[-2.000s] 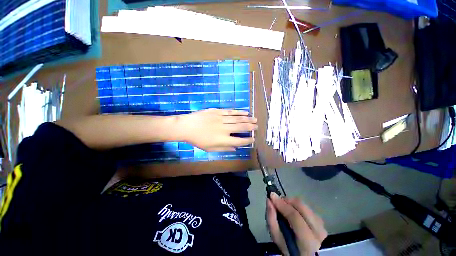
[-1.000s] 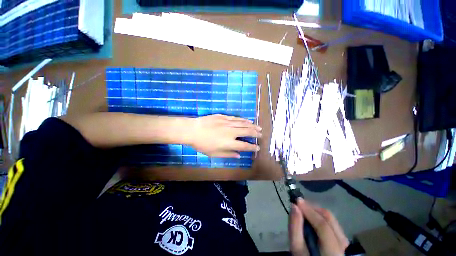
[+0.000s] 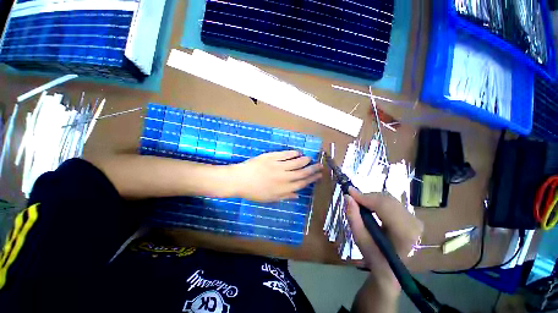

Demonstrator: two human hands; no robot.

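Observation:
The blue solar panel (image 3: 208, 137) lies on the brown bench in front of me, slightly tilted in view. My left hand (image 3: 275, 176) lies flat on its right part, fingertips at the right short edge, palm down over the cells. A thin ribbon (image 3: 309, 214) runs along that edge. My right hand (image 3: 382, 226) holds the soldering iron (image 3: 380, 235) like a pen, its tip near the panel's upper right corner. I cannot tell whether the tip touches. Short white strips (image 3: 342, 211) lie in a heap, partly under my right hand.
A finished panel stack (image 3: 67, 40) is upper left, a darker stack (image 3: 300, 36) at the top. Long white strips (image 3: 263, 88) lie above the panel. More strips (image 3: 49, 134) are left. Blue trays (image 3: 431, 67), the iron stand (image 3: 431, 159) and red-yellow handles (image 3: 546, 202) are right.
The right hand and iron have moved up from below the bench edge to the panel's right edge. The left hand stays on the panel. The view has shifted and turned, showing more of the top.

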